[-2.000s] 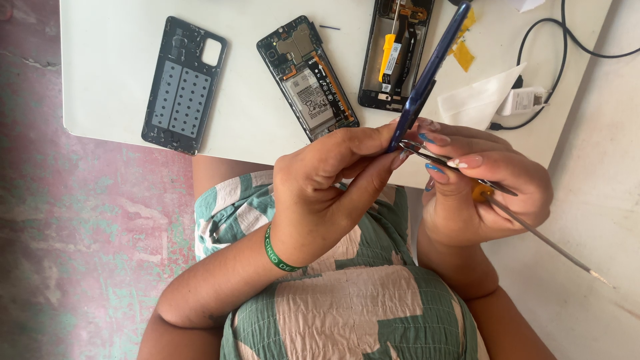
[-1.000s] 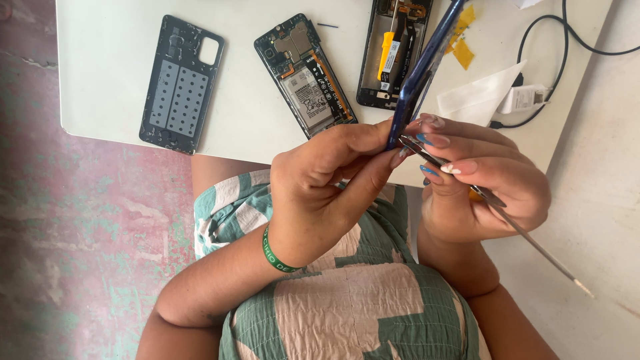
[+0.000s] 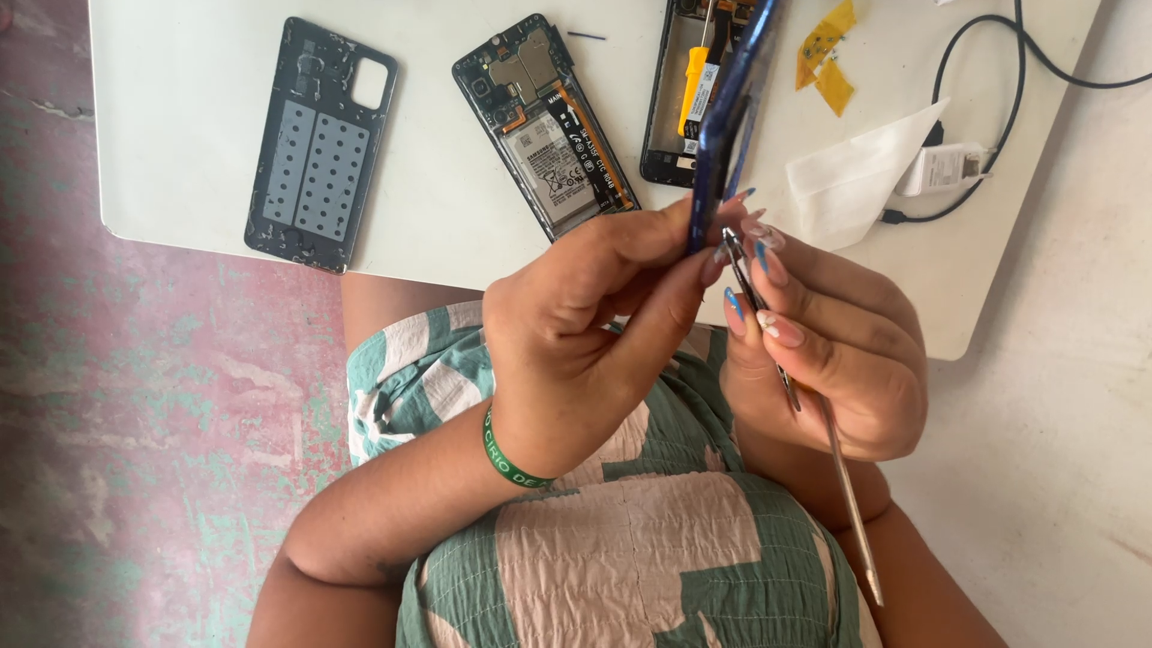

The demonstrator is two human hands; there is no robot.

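Observation:
My left hand (image 3: 594, 315) pinches the lower end of a blue phone part, likely a frame or back cover (image 3: 720, 126), held nearly edge-on above the table. My right hand (image 3: 828, 342) grips a pair of metal tweezers (image 3: 754, 301), whose tips meet near the part's lower edge beside my left thumb. A thin metal rod, seemingly a screwdriver shaft (image 3: 846, 486), also sticks out below the right hand, its upper end hidden in the palm. Behind the hands lies an opened phone with its battery and board exposed (image 3: 549, 135).
A dark phone back cover (image 3: 319, 144) lies at left on the white table (image 3: 180, 90). Behind the blue part is a phone frame (image 3: 661, 135) holding a yellow-handled screwdriver (image 3: 691, 90). Yellow tape with small screws (image 3: 823, 54), white paper (image 3: 855, 180), a charger (image 3: 940, 169) and a black cable (image 3: 1021, 81) are at right.
The metal rod below my right hand has swung from slanting rightward to pointing more steeply down. My left hand keeps its pinch on the blue part.

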